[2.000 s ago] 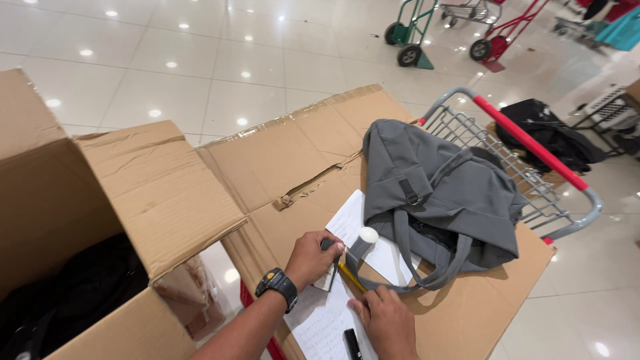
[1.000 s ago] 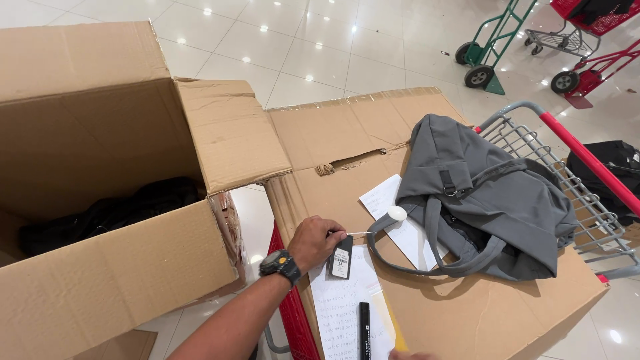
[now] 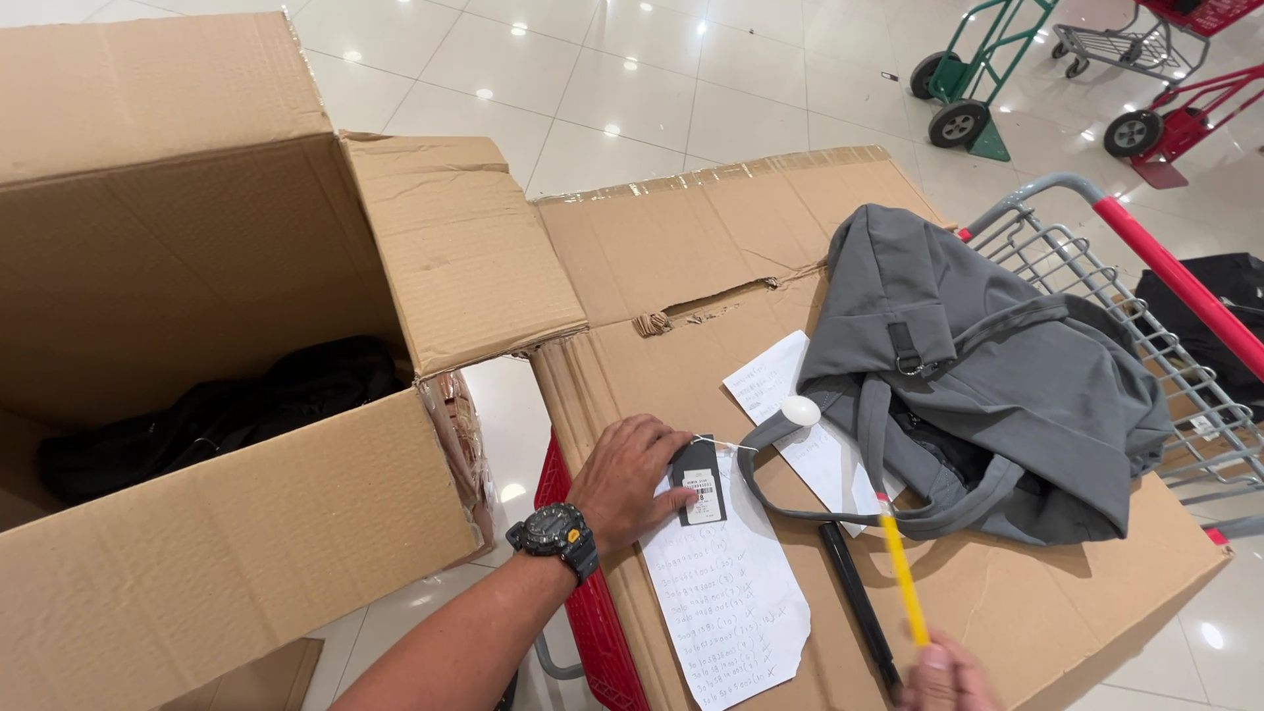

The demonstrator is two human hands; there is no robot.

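My left hand (image 3: 632,484), with a black watch on its wrist, pinches the edge of a black hang tag (image 3: 700,484) that bears a barcode label. A white string joins the tag to a strap of the grey fabric bag (image 3: 987,375), where a round white security tag (image 3: 801,411) also sits. Beneath the hang tag lies a handwritten paper sheet (image 3: 731,602); a second paper (image 3: 765,380) is partly under the bag. At the lower edge my right hand (image 3: 943,676) holds a yellow pencil (image 3: 904,568) upright-slanted. Just left of it lies a black marker (image 3: 857,602).
Flattened cardboard (image 3: 691,365) forms the work surface over a shopping cart (image 3: 1185,267). On the left stands an open cardboard box (image 3: 237,533) with a black item (image 3: 227,415) inside. A green hand truck (image 3: 973,89) and a red hand truck (image 3: 1165,128) stand on the tiled floor behind.
The yellow pencil, lying by the papers at two seconds ago, is now raised in my right hand. My left hand has stayed at the hang tag since one second ago. The view has shifted left.
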